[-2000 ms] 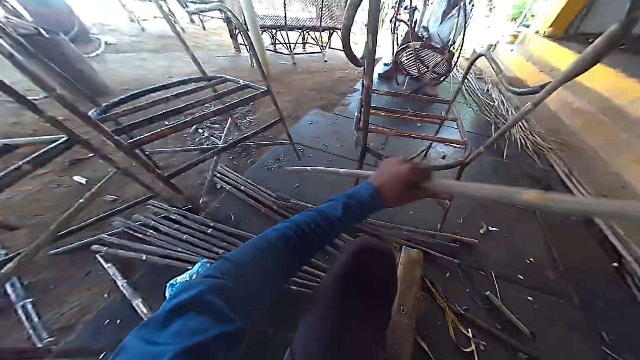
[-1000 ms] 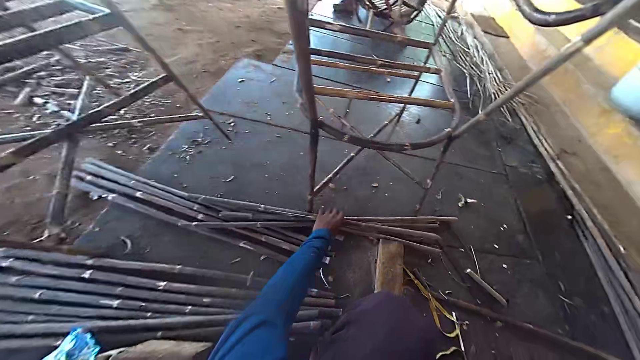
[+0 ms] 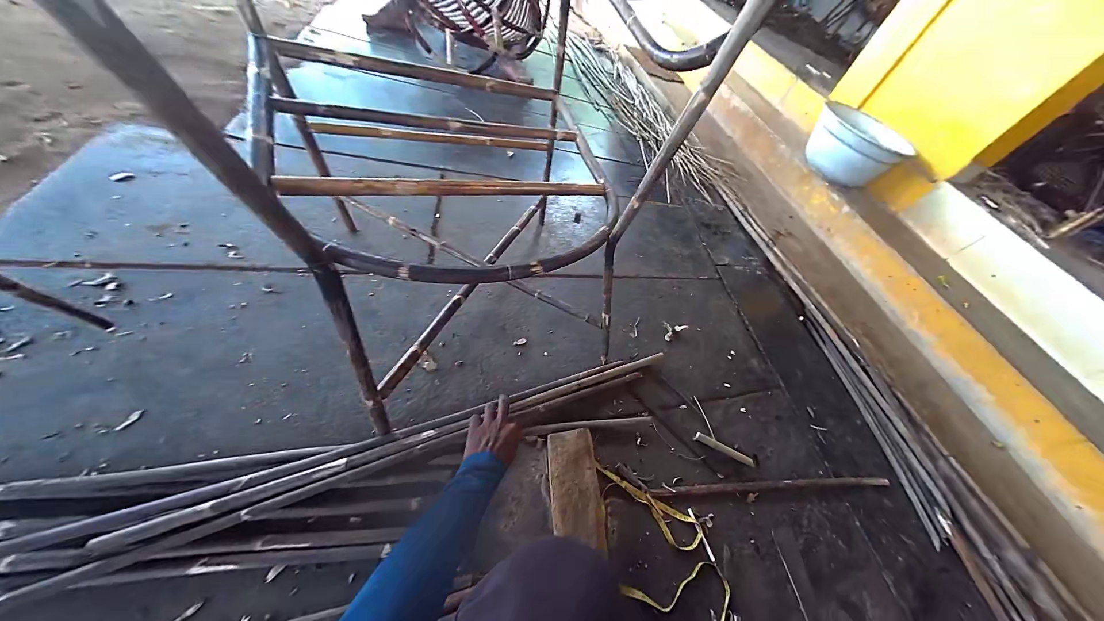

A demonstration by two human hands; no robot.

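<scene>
My left hand [image 3: 493, 434], in a blue sleeve, lies on a bundle of cane poles [image 3: 345, 470] on the dark floor, its fingers spread over the upper poles; whether they grip one cannot be told. Just beyond the poles stands a cane chair frame [image 3: 466, 272] with a curved front rail and several cross slats. A wooden block [image 3: 573, 487] lies right of my hand, by my knee. Beside the block a yellow measuring tape [image 3: 668, 517] lies loosely curled, near a short cane piece [image 3: 726, 449]. My right hand is out of view.
Long canes [image 3: 862, 405] run along the painted step [image 3: 949, 345] at the right, where a pale bucket [image 3: 856, 144] stands. Thin strips [image 3: 642, 112] lie farther back, near a woven cane seat [image 3: 483, 21]. Another frame's leg [image 3: 56, 302] juts in at the left.
Two seconds ago a hand held a long pole above the floor; one second ago my left hand was down on the bundle, where it remains. The view has swung down and right.
</scene>
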